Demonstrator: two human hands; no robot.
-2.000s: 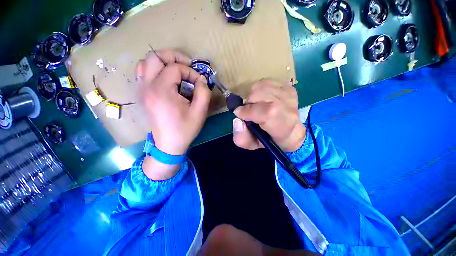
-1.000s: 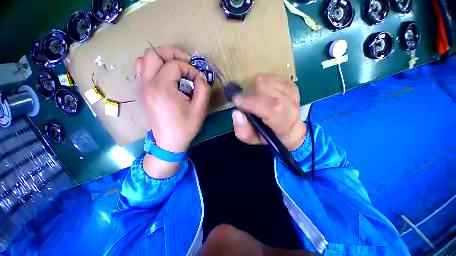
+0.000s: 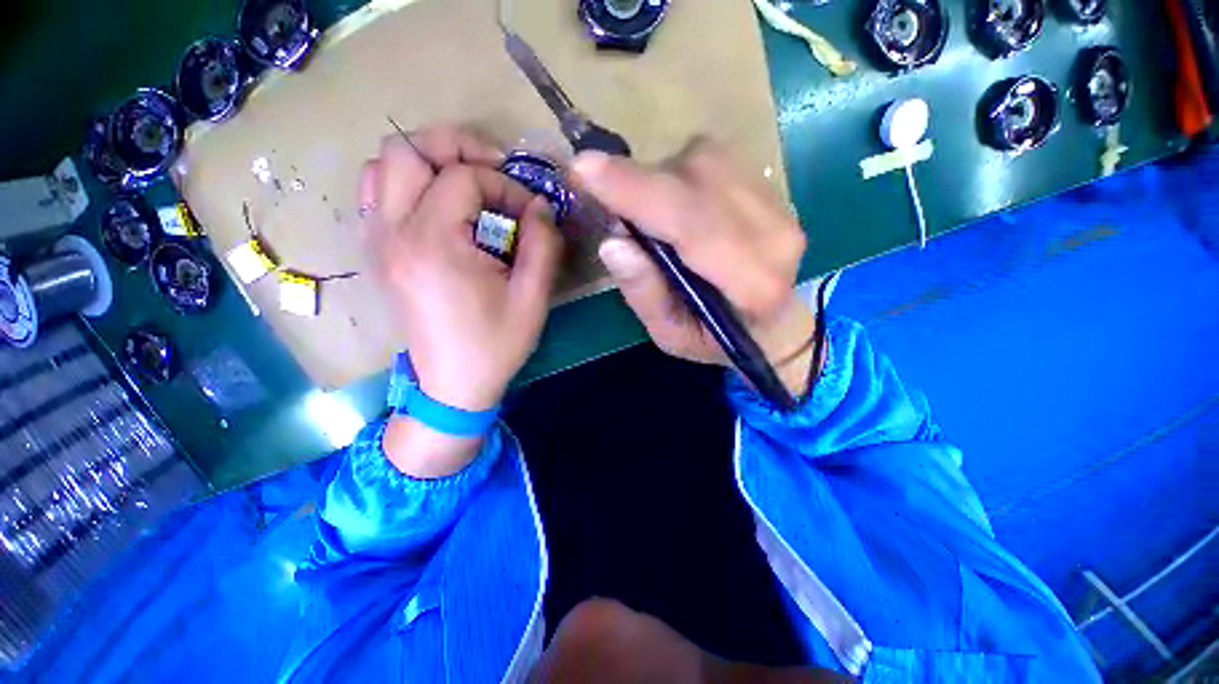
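Note:
My left hand [image 3: 461,267] is over the tan work board [image 3: 668,120] and holds a black round housing [image 3: 537,181] at its fingertips. A small white battery [image 3: 496,233] shows between its thumb and fingers. A thin stiff strand [image 3: 405,131] sticks up from the fingers. My right hand [image 3: 709,247] grips the black soldering iron [image 3: 689,283]. Its metal barrel and tip point up and left, beyond the housing and apart from it. Two white batteries [image 3: 297,294] with yellow edges and thin leads lie on the board's left part.
Round housings [image 3: 211,78] line the left side and more [image 3: 905,32] stand at the right. One housing [image 3: 623,16] is at the board's far edge. A white disc [image 3: 905,124] with a tail is taped down. A solder spool [image 3: 60,278] and clear plastic tray [image 3: 80,441] are at left.
My right hand has lifted the soldering iron away from the housing, and its tip has moved up and left toward the far side of the board. My left hand stays nearly still.

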